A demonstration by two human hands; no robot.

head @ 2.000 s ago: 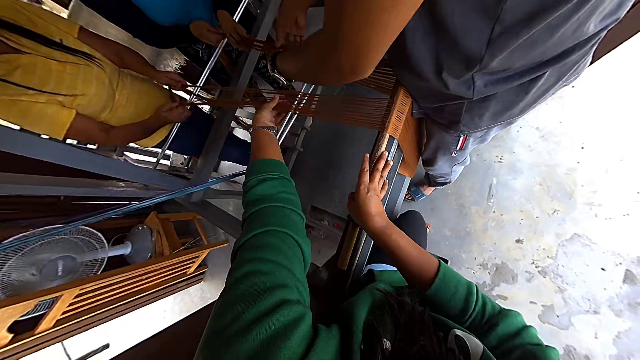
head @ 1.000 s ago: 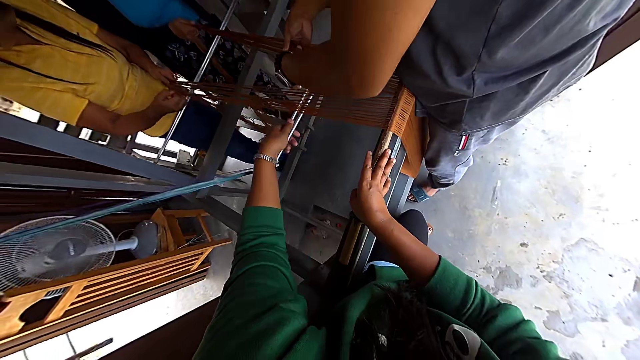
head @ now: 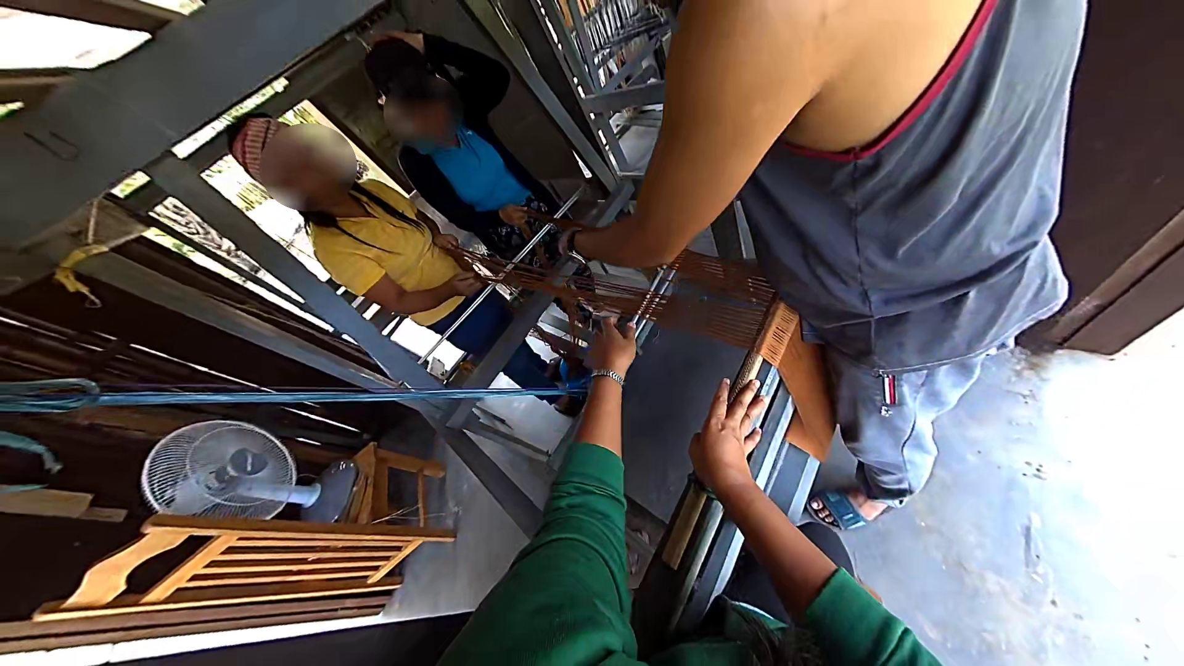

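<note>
Reddish-brown warp threads (head: pixel 610 294) stretch across a grey metal loom frame (head: pixel 499 356). Thin metal rods (head: pixel 655 298) cross them near my left hand (head: pixel 612 348), whose fingers are bent at the rod ends; whether they grip a rod is unclear. My right hand (head: pixel 726 437) rests with fingers spread on the loom's front beam (head: pixel 746 370) and holds nothing. Beyond its fingertips, an orange-brown woven cloth (head: pixel 807 398) hangs over the beam. A co-worker's arm (head: pixel 647 217) reaches over the threads, its hand partly hidden. Another person's hands (head: pixel 465 283) hold the far threads.
A co-worker in a grey top (head: pixel 888 268) stands close on the right. Two people stand behind the loom. Blue cords (head: pixel 324 396) run across the left side, above a white fan (head: pixel 220 470) and a wooden chair (head: pixel 277 564) lying sideways.
The view has swung upward, bringing the people behind the loom more fully into view. My left hand's fingers were spread at the rods and are now bent. My right hand remains on the beam.
</note>
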